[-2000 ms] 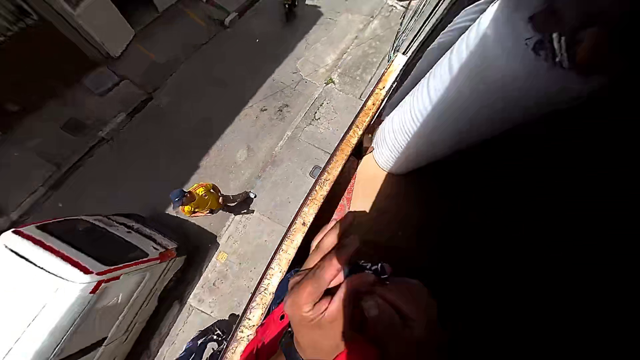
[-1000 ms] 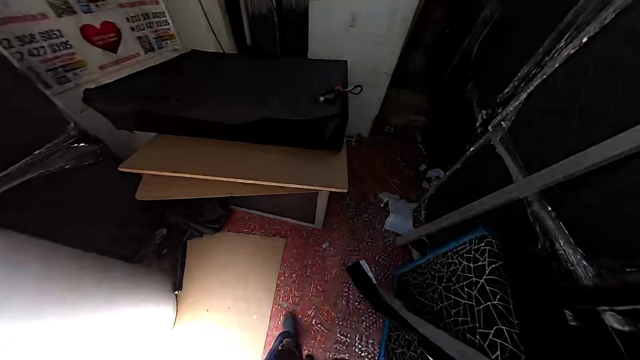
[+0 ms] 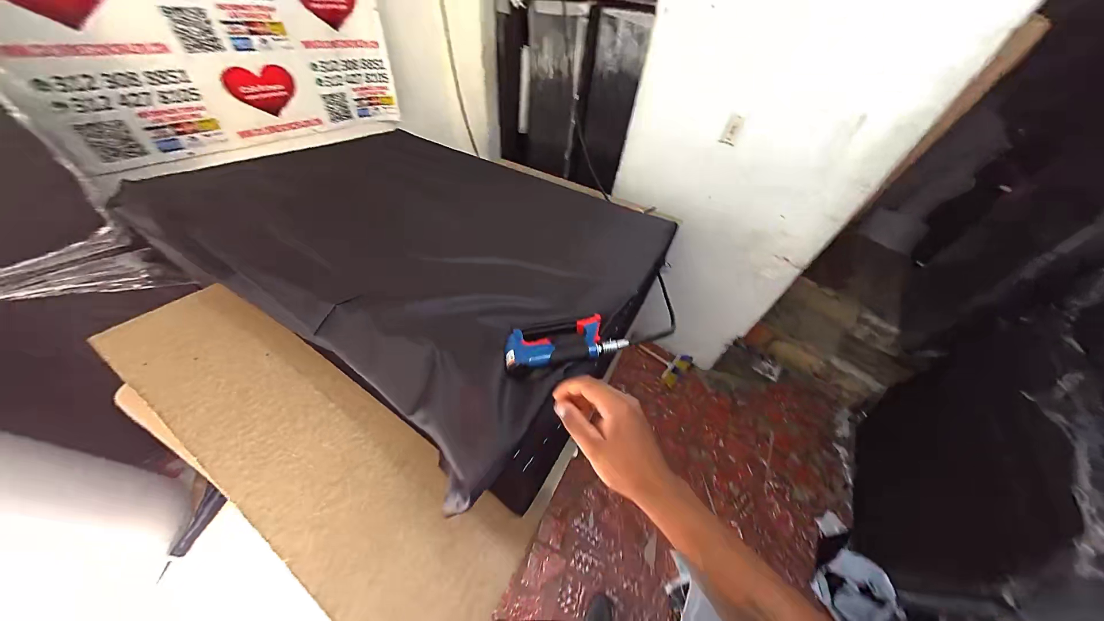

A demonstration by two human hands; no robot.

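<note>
My right hand (image 3: 599, 427) reaches in from the lower right, fingers curled, beside the corner of a bed base or similar frame covered in black fabric (image 3: 414, 233). Whether the fingertips touch the fabric or pinch its edge cannot be told. Just above the hand, a blue and red pneumatic staple gun (image 3: 552, 345) lies on the fabric, with a black air hose (image 3: 673, 310) running from its metal fitting. A loose flap of the fabric (image 3: 461, 483) hangs over the near corner. My left hand is out of view.
Fiberboard panels (image 3: 302, 414) lean below the frame. The red floor (image 3: 690, 466) is littered with staples and scraps. A white wall (image 3: 742, 138) stands behind, and a printed sheet (image 3: 198, 86) bears writing. Plastic-wrapped dark pieces (image 3: 966, 466) stand at right, a white roll (image 3: 86, 517) at lower left.
The view has swung from the street outside to the room and come nearer the black-covered frame. My right hand has come into view beside the staple gun.
</note>
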